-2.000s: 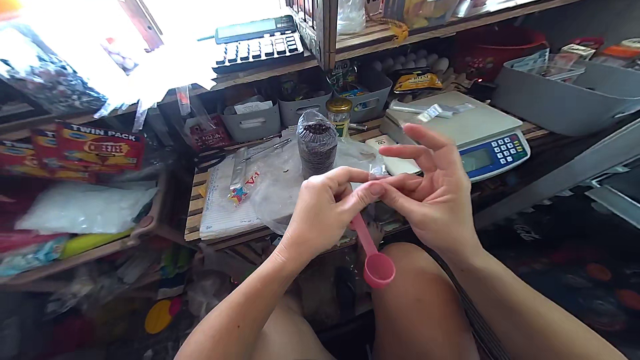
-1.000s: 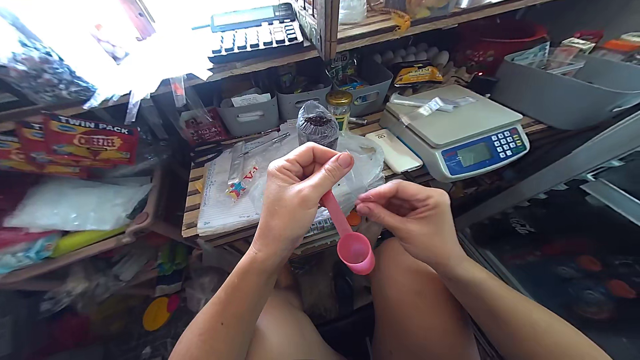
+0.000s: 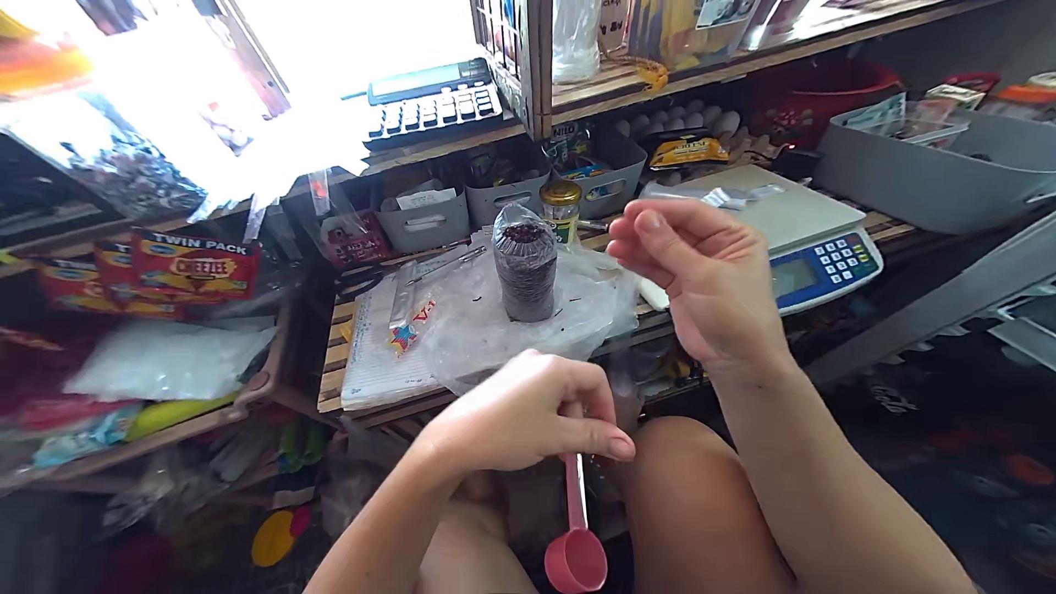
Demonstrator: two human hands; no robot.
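My left hand (image 3: 528, 412) holds a pink plastic measuring scoop (image 3: 577, 557) by its handle, the bowl hanging down between my knees. Higher up, my right hand (image 3: 701, 272) is raised with its fingers bent and thumb near the fingertips; whether anything thin is between them I cannot tell. A clear plastic bag of dark granules (image 3: 528, 272) stands upright on a crumpled plastic sheet (image 3: 445, 338), with a few dark bits beside it. Behind it is a glass jar with a gold lid (image 3: 561, 196). A digital scale (image 3: 813, 239), with small plastic packets on its plate, sits beyond my right hand.
Lined paper (image 3: 379, 371) with a clear ruler lies on the slatted wooden table (image 3: 330, 388). Grey bins (image 3: 425, 224) line the back, and a larger grey bin (image 3: 924, 169) stands right. A calculator (image 3: 437, 99) rests on the upper shelf. Snack packs (image 3: 194, 268) hang at the left.
My hands, close together around the scoop handle earlier, are now apart. The right hand has risen toward the scale, and the left has lowered with the scoop.
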